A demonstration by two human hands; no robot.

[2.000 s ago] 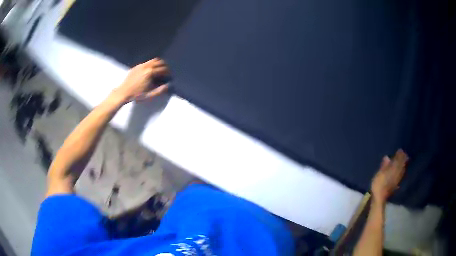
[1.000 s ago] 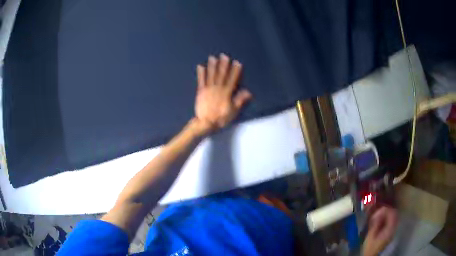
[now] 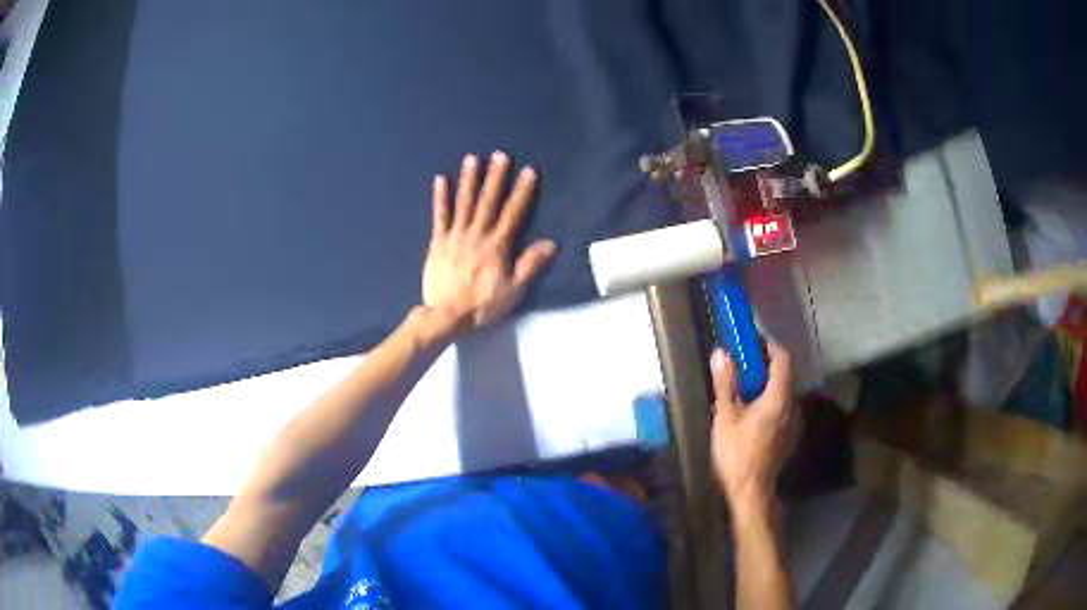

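Observation:
Dark fabric covers most of the table, its near edge running beside a white border. My left hand lies flat on the fabric near that edge, fingers spread. My right hand grips the lower end of the blue handle of the end cutter. The cutter has a red label and a white cylinder sticking out to the left. It stands over the near edge of the fabric, on the rail. The blade is not clearly visible.
A yellowish power cord curves down to the cutter. A pale wooden stick is at the right edge. A light-blue block sits beside the rail. Cardboard lies at the lower right. The white table border curves along the front.
The cutter has moved away from me along the rail, from the table's near end to the fabric edge, with my right hand behind it. My left hand stays flat on the fabric.

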